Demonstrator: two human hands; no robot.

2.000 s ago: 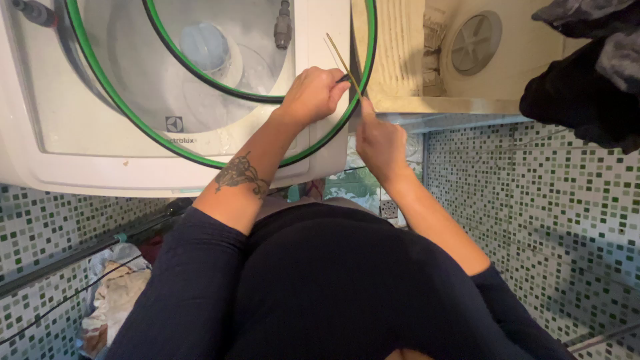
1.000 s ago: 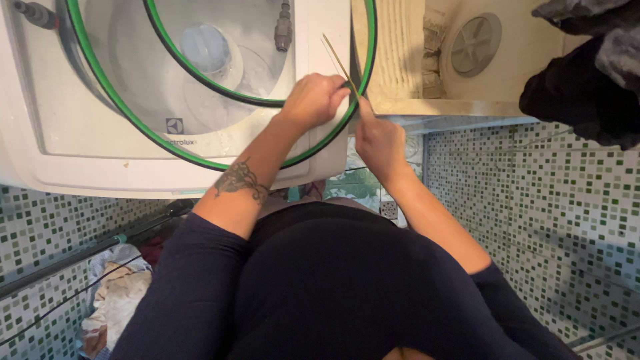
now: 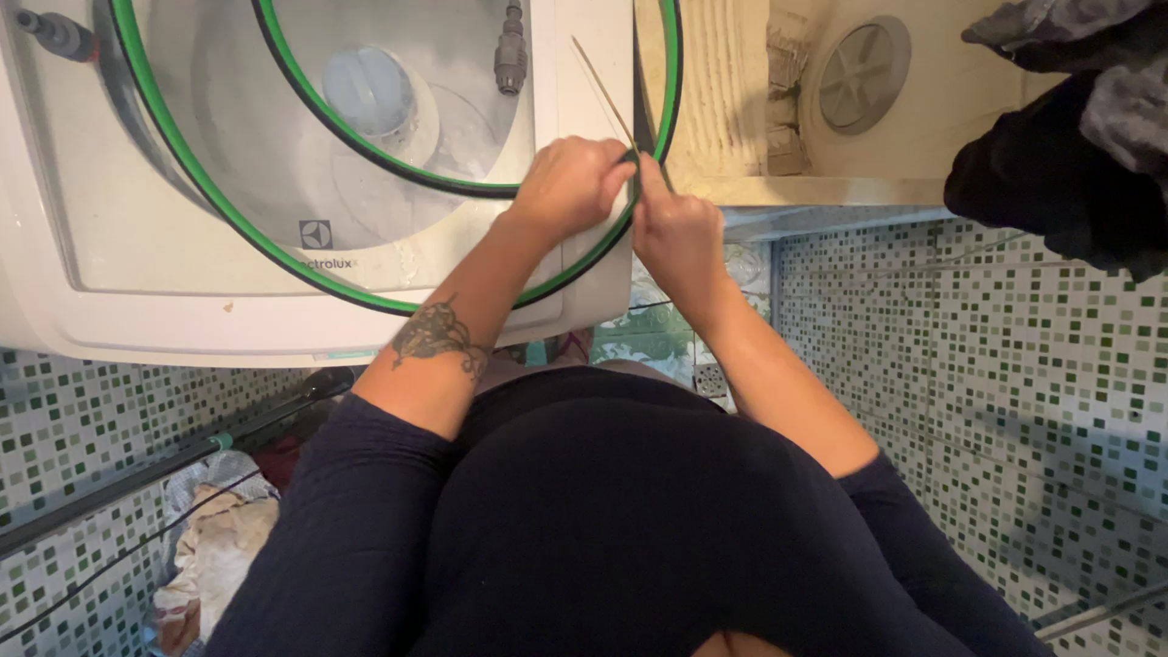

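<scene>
A green and black garden hose (image 3: 212, 203) loops over the glass lid of a white Electrolux washing machine (image 3: 182, 321). My left hand (image 3: 570, 187) grips one end of the hose at the machine's right edge; the tip is mostly hidden by my fingers. Close beside it, my right hand (image 3: 680, 233) holds a thin, long tan strip or stick (image 3: 602, 89), which crosses the hose end and points up and left. What the strip is made of cannot be told. Two grey plastic hose connectors lie on the machine, one (image 3: 511, 55) at the lid's right, one (image 3: 57, 36) at upper left.
A worn laundry sink (image 3: 721, 190) with a ribbed washboard and a round drain cover (image 3: 864, 75) adjoins the machine on the right. Dark cloths (image 3: 1022, 173) hang at upper right. Clothes (image 3: 224, 538) lie at lower left, below a dark rail (image 3: 109, 497). Tiled walls stand on both sides.
</scene>
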